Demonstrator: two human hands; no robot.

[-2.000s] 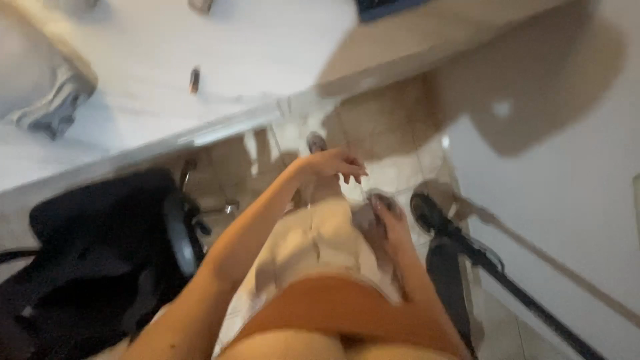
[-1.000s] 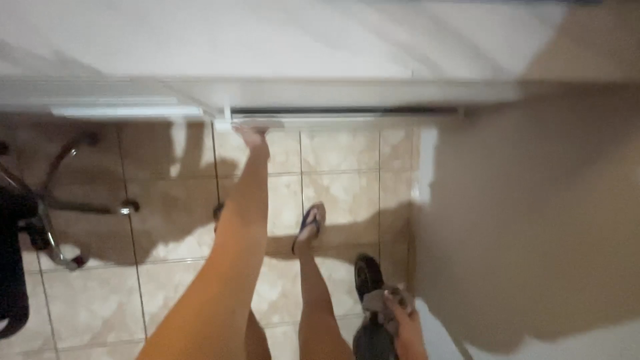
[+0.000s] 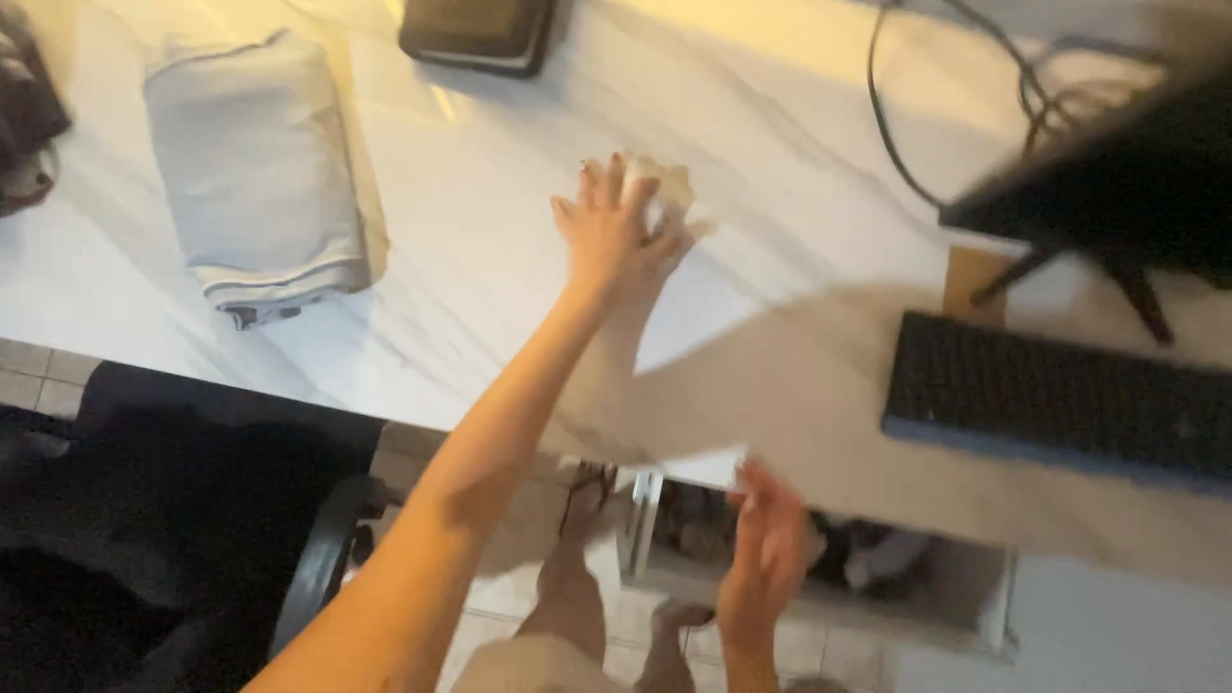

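My left hand is spread over the white marbled tabletop, fingers apart, with nothing seen in its grip. Its shadow falls just to the right; blur hides whether the fingertips touch the surface. Nearer to me, my right hand is raised at the table's front edge, over an open drawer. Its palm shows with nothing visible in it, though the fingers are blurred. Dark and pale things lie inside the drawer, too blurred to name. Left of my left hand rests a folded light grey cloth.
A black keyboard and a monitor on a stand are at the right, with black cables behind. A dark case lies at the back. A black chair stands at the lower left, on the tiled floor.
The drawer, showing only a narrow dark gap one second ago, is now open with its contents in view. My left hand has moved from the drawer front to above the tabletop. The view has shifted.
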